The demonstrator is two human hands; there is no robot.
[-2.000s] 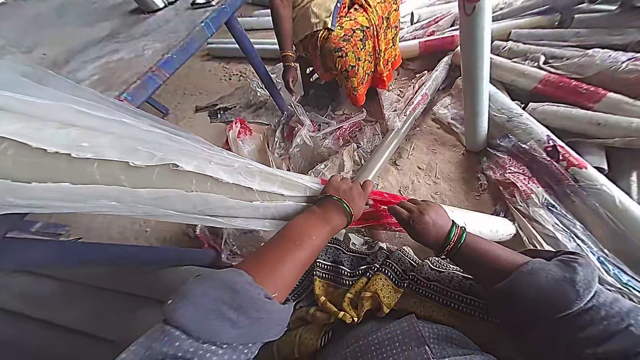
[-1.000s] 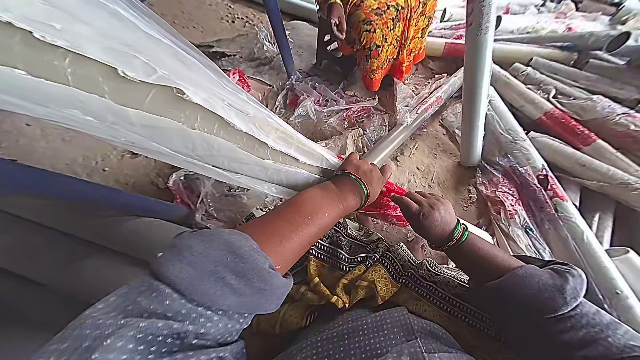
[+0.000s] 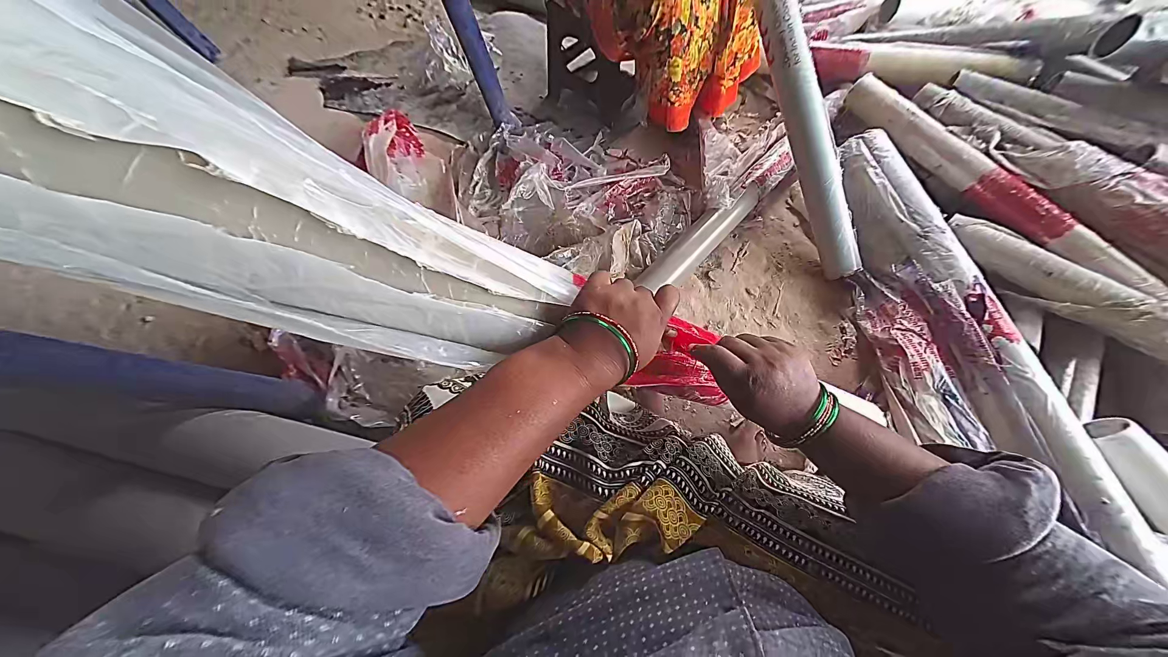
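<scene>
A long bundle in translucent plastic wrap point(image 3: 301, 219) runs from the upper left and narrows toward the middle of the view. My left hand point(image 3: 620, 319) grips its gathered end, knuckles up. Red plastic film point(image 3: 680, 370) stretches from under that hand to my right hand point(image 3: 766, 379), whose thumb and fingers pinch its right edge. The end of a white pipe point(image 3: 858, 406) shows behind my right wrist. Just beyond my left hand lies another pipe point(image 3: 703, 242), slanting away over the ground. What sits inside the red film is hidden.
Crumpled clear and red plastic point(image 3: 584, 196) lies on the ground ahead. A grey pipe point(image 3: 812, 137) stands steeply at the upper right, beside many wrapped pipes point(image 3: 1031, 210). A blue metal bar point(image 3: 155, 374) crosses at left; a blue leg point(image 3: 479, 64) and a person's orange patterned garment point(image 3: 680, 55) are ahead.
The view has shifted downward. Both hands stay at the bundle's end; the red film, spread along the white pipe two seconds ago, is now bunched between them. The other person's hand has left view.
</scene>
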